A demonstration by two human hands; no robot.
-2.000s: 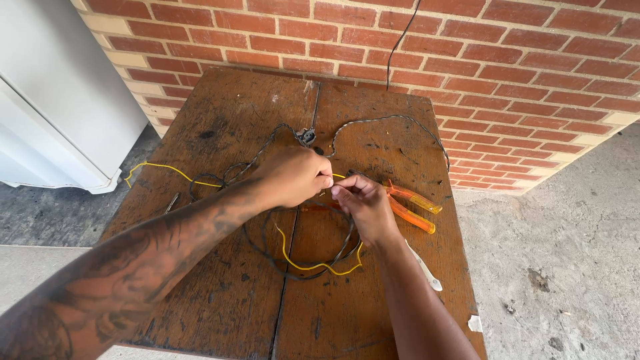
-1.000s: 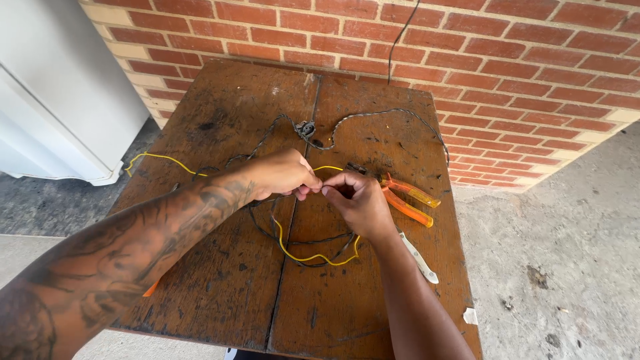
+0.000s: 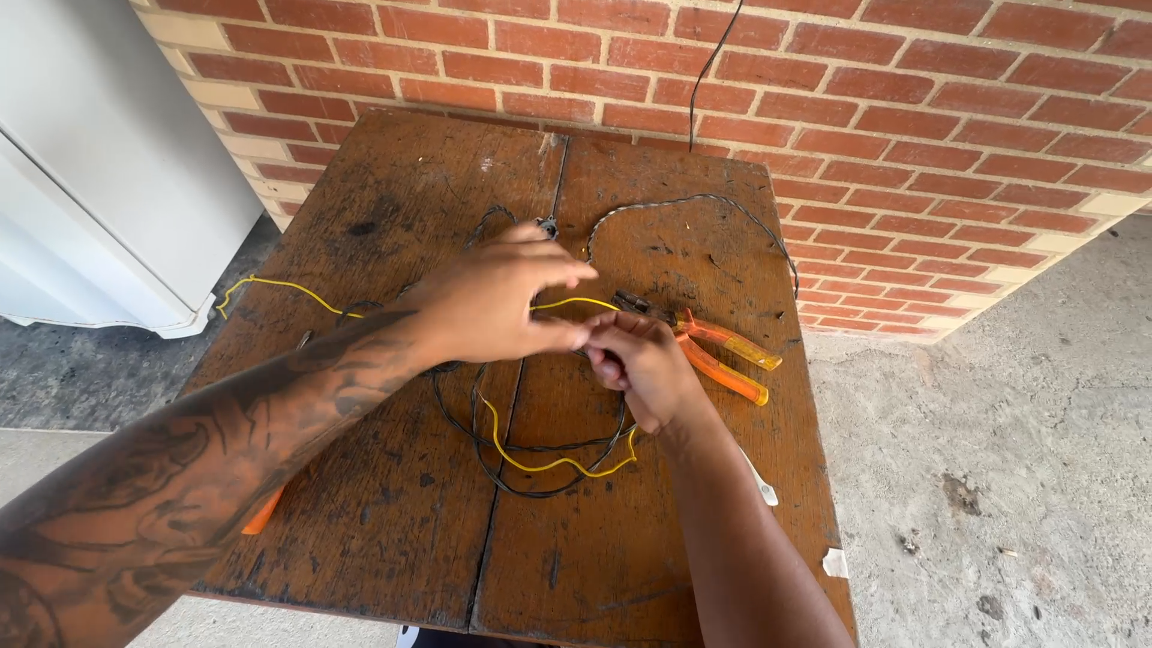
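Note:
My left hand is above the middle of the wooden table, its fingers spread and its thumb against the fingertips of my right hand. My right hand is curled with its fingertips pinched together; a yellow wire runs toward it and seems to be held there, though the fingers hide the end. The rest of that wire loops over a coil of dark twisted cable. Pliers with orange and yellow handles lie just right of my right hand, their jaws toward it.
A dark twisted cable curves to the table's right edge. An orange handle shows beside my left forearm. A white-handled tool lies partly behind my right forearm. A brick wall borders the back; a white cabinet or appliance stands left.
The fingers of my left hand have spread from a pinch, and that hand has turned so its back shows more. My right hand remains pinched near the pliers.

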